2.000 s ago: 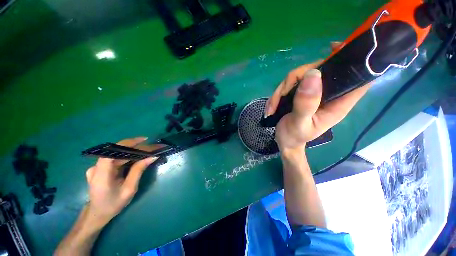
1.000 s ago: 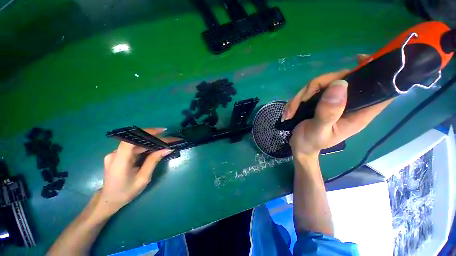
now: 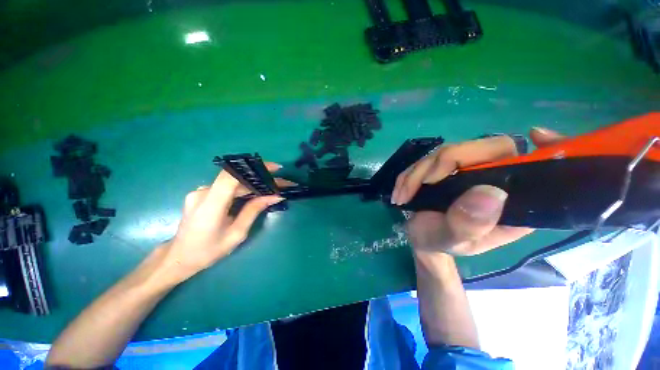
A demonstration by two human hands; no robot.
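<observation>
My left hand [image 3: 217,220] grips the left end of a long thin black arm bracket [image 3: 326,191] held low over the green bench. Flat ribbed arms stand up from it near my left fingers and at its right end. My right hand [image 3: 463,202] holds the electric screwdriver [image 3: 557,191], black with an orange rear and a wire loop, cut off by the right edge. Its front end is at the bracket's right end. The bit tip cannot be made out, and the round screw dish is hidden behind my right hand and the tool.
Small black plastic blocks [image 3: 351,124] lie in a heap behind the bracket, with another heap [image 3: 78,177] at left. A black bracket [image 3: 423,35] lies at the back. Stacked black parts [image 3: 23,238] sit at far left. A white carton [image 3: 517,321] is at lower right, with a cord beside it.
The screwdriver has moved from over the mesh dish to the bracket's right end and lies flatter. The left hand keeps its grip on the bracket. The whole view has shifted and turned.
</observation>
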